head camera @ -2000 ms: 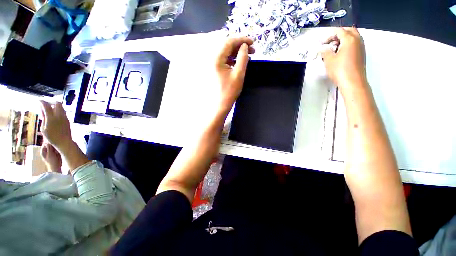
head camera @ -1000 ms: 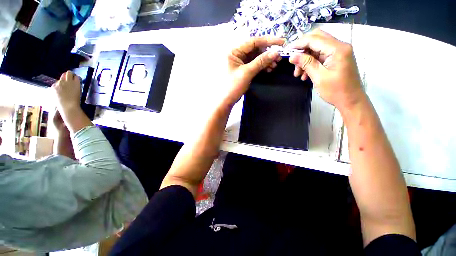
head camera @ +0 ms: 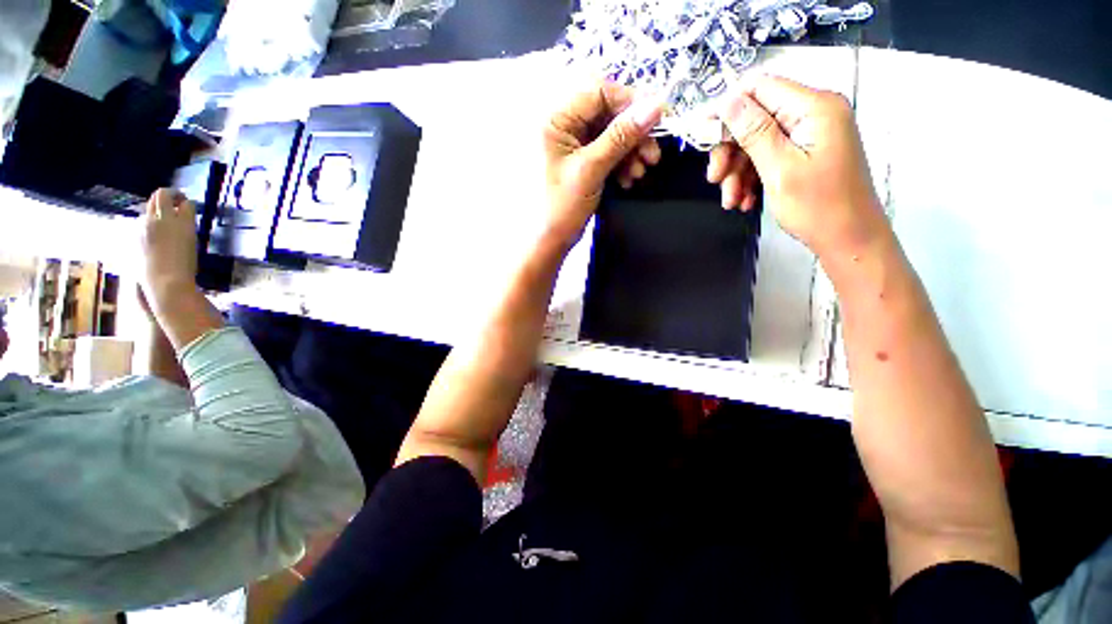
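The open black box base [head camera: 671,274] lies on the white table in front of me, with nothing visible in its inside. My left hand [head camera: 591,152] and my right hand [head camera: 793,159] are above its far edge. Between my fingertips I hold a small white charging cable [head camera: 690,129], pinched from both sides. The white-grey cable pile [head camera: 695,43] lies just beyond my hands, so the cable's outline partly merges with it.
Black boxes with insert trays [head camera: 356,183] stand in a row at left, white shapes in their faces. A neighbouring person's hand [head camera: 171,244] is beside them. A dark stack [head camera: 73,146] and clear plastic packaging [head camera: 378,22] are farther left and back. A table seam [head camera: 829,329] runs right of the base.
My right hand has come from the right to meet my left hand over the base's far edge. The cable is now held between both hands, slightly more spread than a second ago.
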